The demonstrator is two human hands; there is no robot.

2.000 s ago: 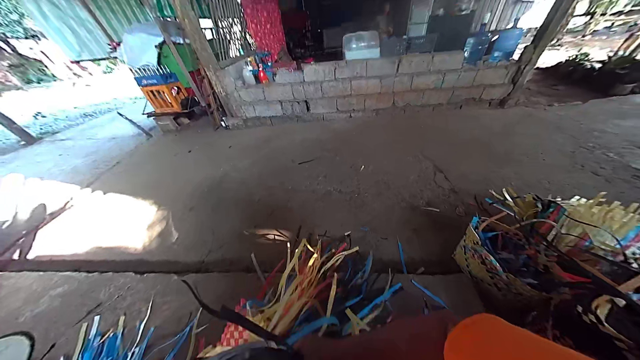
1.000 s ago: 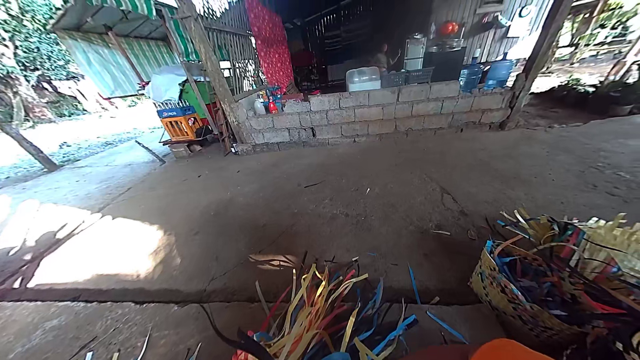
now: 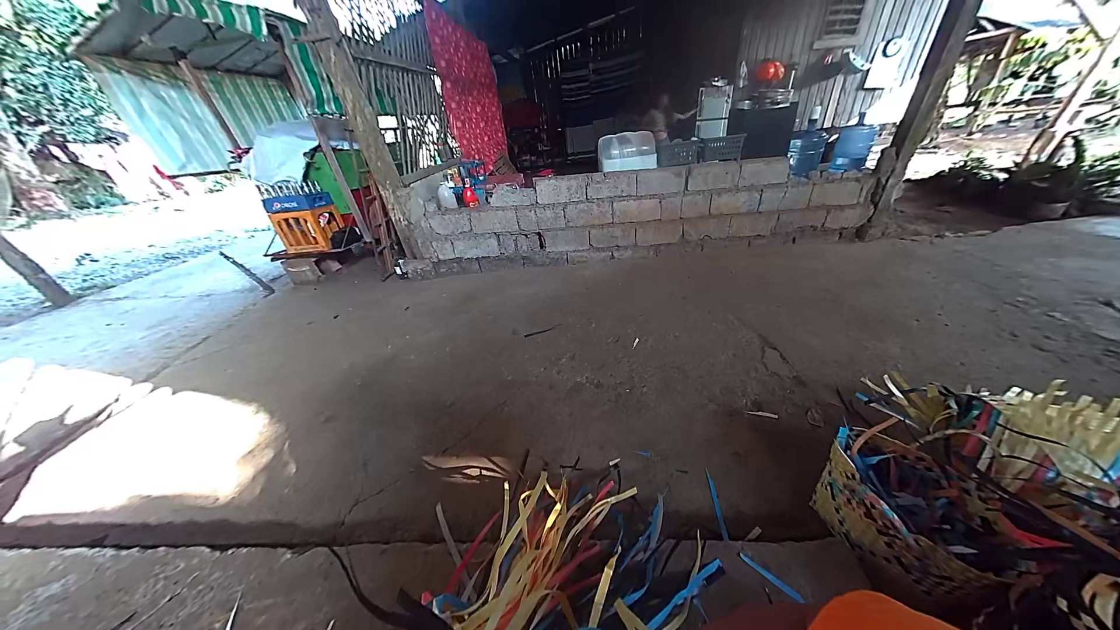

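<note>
Neither of my hands shows in the head view. A bundle of loose plastic strips, yellow, red and blue, spreads upward at the bottom centre. To its right, at the bottom edge, a rounded piece of orange cloth shows, with a dark reddish area beside it. A woven basket stands at the lower right, filled with tangled strips of many colours. Pale woven strips stick up at its far side. Blue strips lie on the concrete between the bundle and the basket.
A crack crosses the concrete floor in front. Beyond stands a low concrete-block wall with plastic baskets and blue water jugs. An orange crate of bottles sits at the left by a wooden post. A person is behind the wall.
The view has tilted up. The blue strips at the bottom left, seen two seconds ago, are out of view, and less of the orange cloth shows.
</note>
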